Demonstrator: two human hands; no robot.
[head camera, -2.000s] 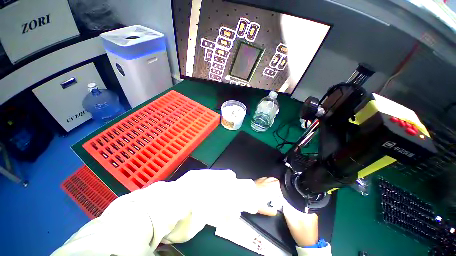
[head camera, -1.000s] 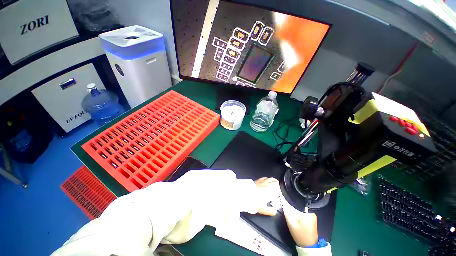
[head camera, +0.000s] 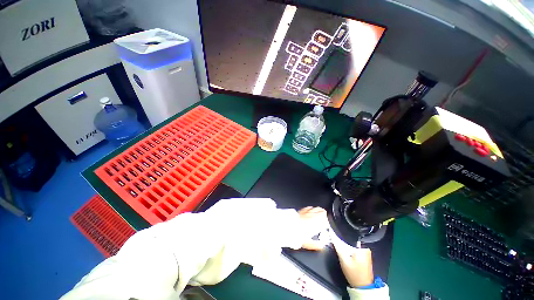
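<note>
My left hand (head camera: 311, 227), bare, reaches from a white sleeve to the left side of the microscope's lens ring. A small crumpled white piece (head camera: 321, 236) shows at its fingers, which look closed on it. My right hand (head camera: 356, 262), bare with a blue band at the wrist, reaches up under the ring's front edge. Its fingertips and what lies between the hands are too small and partly hidden to tell. The black microscope (head camera: 380, 202) stands over both hands. The monitor (head camera: 293, 53) shows a magnified dark rectangle ringed by pale-outlined pads, right of its middle.
A partly filled orange-red slotted tray (head camera: 175, 161) lies at the left, a second red tray (head camera: 102, 225) below table level. A clear tub (head camera: 271, 133) and bottle (head camera: 310, 130) stand behind the black plate (head camera: 290, 184). White paper (head camera: 293, 280) lies in front, dark module rows (head camera: 480, 240) at right.
On the monitor, the magnified module has shifted right, and the orange blur seen at its right a second ago has mostly gone. Both hands stay nearly in place.
</note>
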